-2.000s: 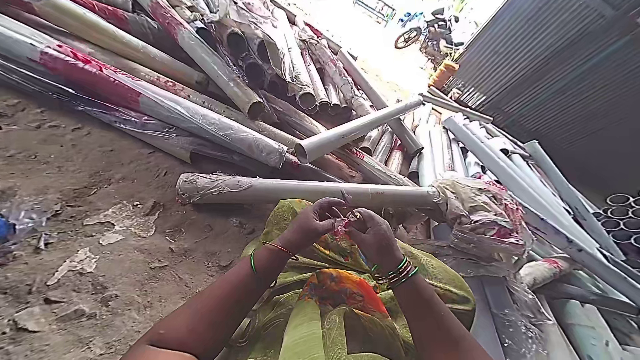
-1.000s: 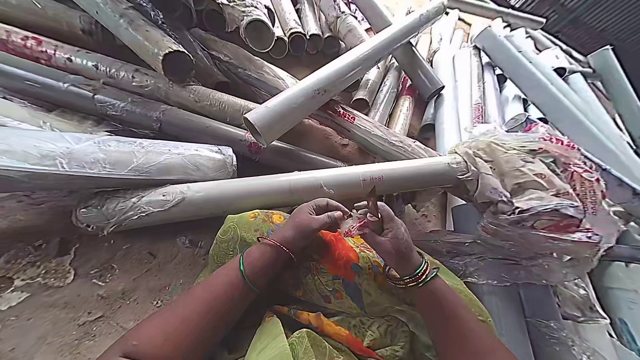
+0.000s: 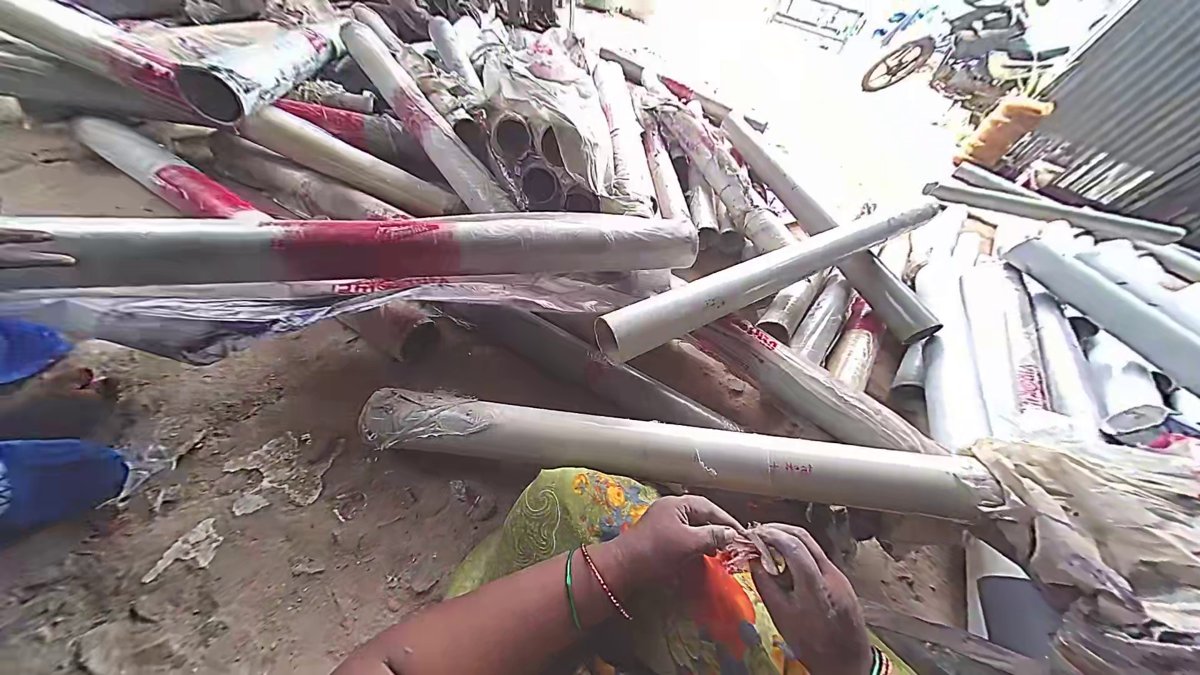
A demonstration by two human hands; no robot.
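Observation:
My left hand (image 3: 677, 546) pinches one side of a small crumpled scrap of clear and reddish plastic film (image 3: 741, 551) above my lap. On the scrap's other side, my right hand (image 3: 808, 591) grips it, with a small flat piece, its kind unclear, between thumb and fingers. The patterned green cloth (image 3: 525, 534) over my knees lies under both hands. Just beyond them a pale pipe (image 3: 609, 450) lies crosswise, with plastic film around its left end and red writing near its right end.
A film-wrapped pipe with a red band (image 3: 366, 251) crosses the left, another person's fingers (image 3: 36, 248) at its end. Blue items (image 3: 56, 478) show at the left edge. Piled pipes (image 3: 825, 248), crumpled plastic sheeting (image 3: 1106, 525), a corrugated metal wall (image 3: 1125, 112) and a motorcycle (image 3: 947, 66) surround the ground.
The view has shifted widely. The red-banded pipe now spans the left, with another person's fingers on it. My hands stay together on the scrap.

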